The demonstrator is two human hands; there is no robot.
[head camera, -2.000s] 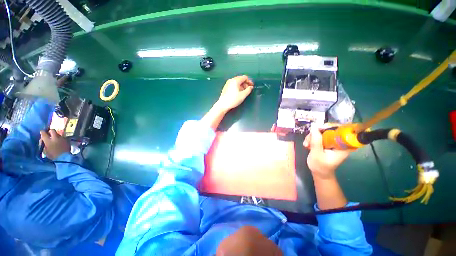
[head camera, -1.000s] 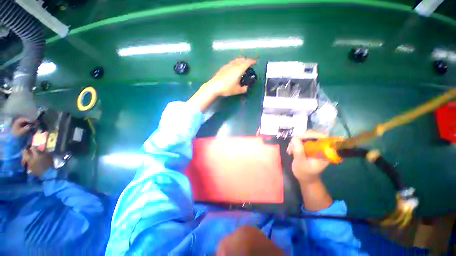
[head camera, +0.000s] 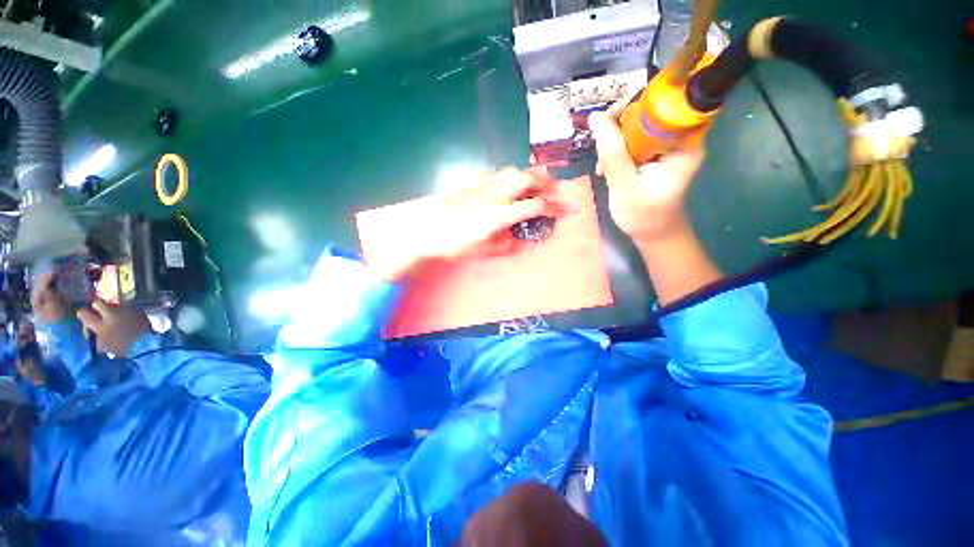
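My left hand (head camera: 486, 214) is over the red mat (head camera: 449, 294), with its fingers on a small round black part (head camera: 533, 228). Glare washes out the hand and mat. My right hand (head camera: 652, 182) is closed around the orange electric screwdriver (head camera: 664, 115), at the front of the grey-white screw feeder (head camera: 587, 48). The driver's tip is hard to make out against the feeder's front mechanism.
Round black parts (head camera: 314, 44) stand along the green bench at the left. A yellow tape roll (head camera: 171, 180), a grey extraction duct (head camera: 38, 139) and a neighbouring worker's hands (head camera: 115, 324) are further left. Yellow cable ties (head camera: 881, 192) hang at the right.
My left hand has come back from the far side of the bench to the mat with the black part. My right hand still holds the driver, now tilted more upward. The view has shifted.
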